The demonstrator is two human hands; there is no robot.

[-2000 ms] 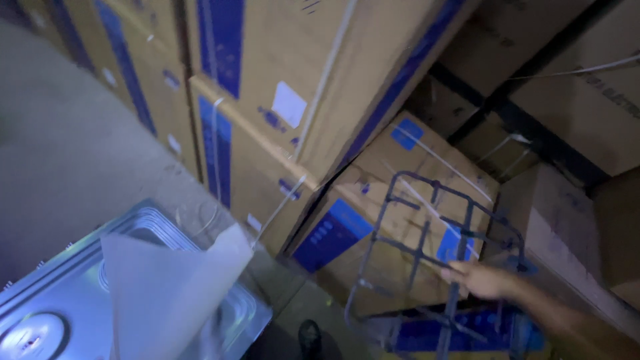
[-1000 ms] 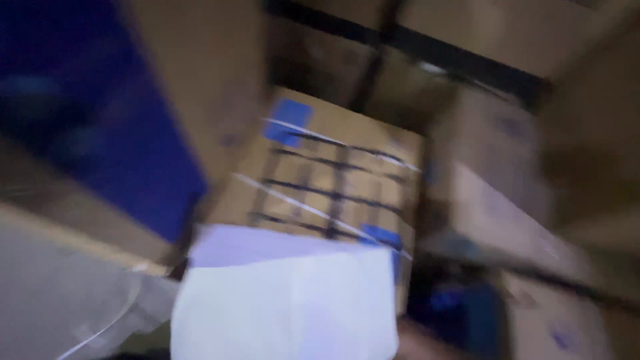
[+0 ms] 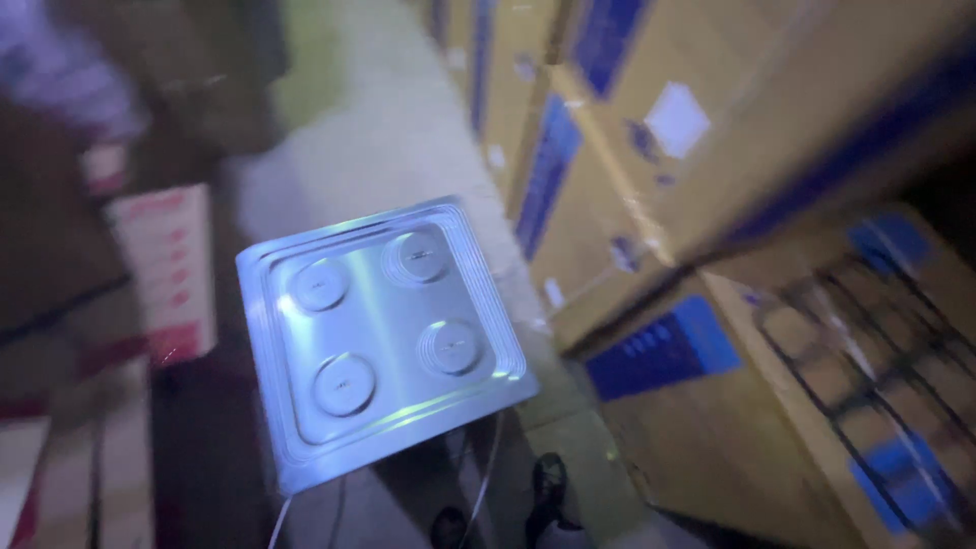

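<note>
Neither my left hand nor my right hand shows in the head view. A gas stove's metal top (image 3: 381, 305) with several round burners, one of them a burner (image 3: 345, 385), fills the middle left, tilted in the view. At the right, a dark wire pan-support grate (image 3: 877, 381) lies on a strapped cardboard box (image 3: 686, 435). The picture is blurred, and what supports the stove top is hidden.
Tall stacked cardboard boxes (image 3: 602, 183) with blue bands line the right side. A red and white carton (image 3: 171, 282) stands at the left among dark stacks. Dark shoes (image 3: 547, 488) show on the floor at the bottom.
The view has swung back from the boxes to the stove top. My hand, on the grate two seconds ago, is out of view. The white sheet over the stove two seconds ago no longer shows.
</note>
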